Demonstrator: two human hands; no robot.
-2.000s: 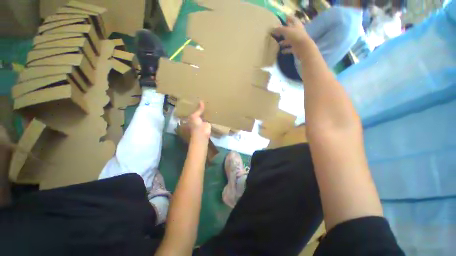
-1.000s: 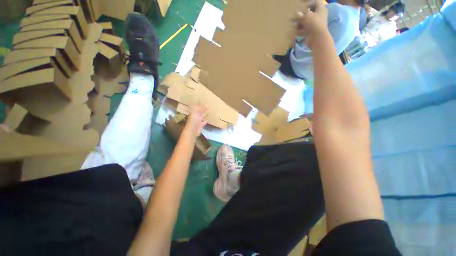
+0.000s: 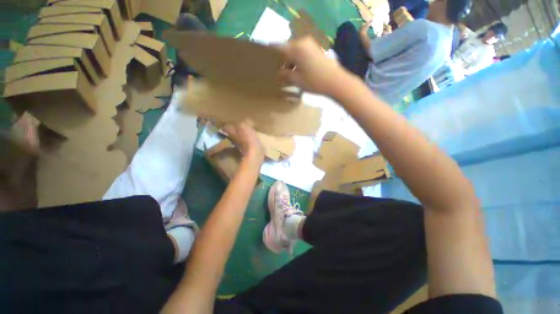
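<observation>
A brown box blank [image 3: 227, 61] is in front of me, blurred, its upper part tilted or bent over its lower part. My right hand [image 3: 310, 64] grips its right edge, fingers partly hidden. My left hand [image 3: 245, 136] is at its lower edge, fingers partly behind or under it; whether it grips the sheet is unclear. Below the blank, other cardboard pieces [image 3: 276, 145] lie on the white ground sheet [image 3: 301, 170].
A stack of nested boxes [image 3: 49, 73] stands at the left. Another person's leg in white [image 3: 150, 147] and dark shoe are beside it. Blue plastic sheeting [image 3: 509, 147] hangs at the right. A seated person [image 3: 408, 55] is at the upper right. Folded cardboard [image 3: 362, 170] lies right of centre.
The blank was wide and flat to view; it has come nearer and lower left, and now appears bent or tilted. My right hand has moved left and down with it.
</observation>
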